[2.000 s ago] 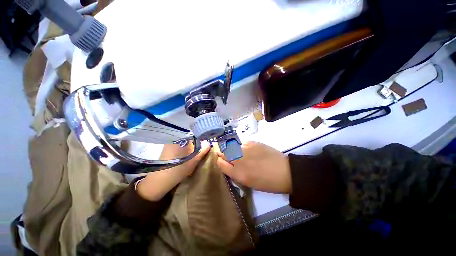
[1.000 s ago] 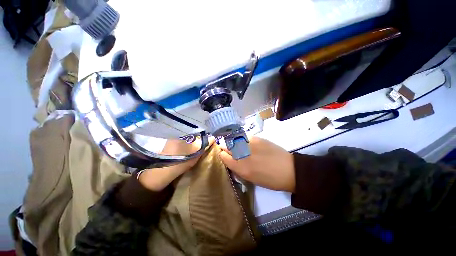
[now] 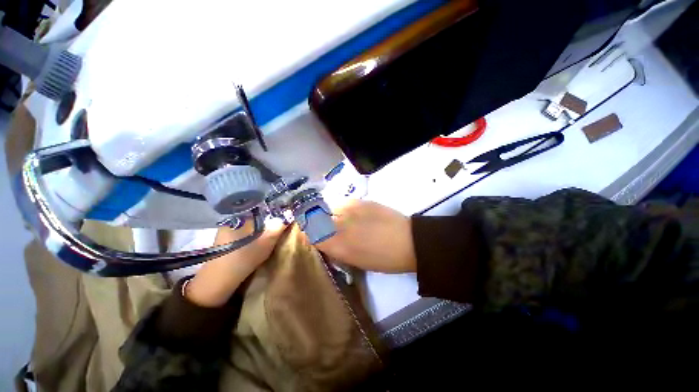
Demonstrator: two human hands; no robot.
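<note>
A tan garment panel (image 3: 295, 306) hangs from the needle area over the table's front edge, with a dark-and-light speckled overlocked edge (image 3: 349, 302) along its right side. My left hand (image 3: 237, 264) holds the cloth just left of the presser foot, partly hidden by the chrome guard (image 3: 84, 256). My right hand (image 3: 372, 236) holds the cloth at the right of the foot, its fingertips partly hidden behind the blue-grey finger guard (image 3: 316, 223). The needle tip is hidden.
The white sewing machine head (image 3: 176, 76) has a ribbed dial (image 3: 234, 187) and a dark glossy device (image 3: 398, 92). Behind my right hand lie black thread snips (image 3: 521, 149), a red loop handle (image 3: 464, 136) and brown scraps (image 3: 602, 128). More tan cloth (image 3: 115, 321) is heaped at left.
The view has shifted and tilted, so the machine appears further left and more of the red handle shows. Both hands stay on the cloth at the foot.
</note>
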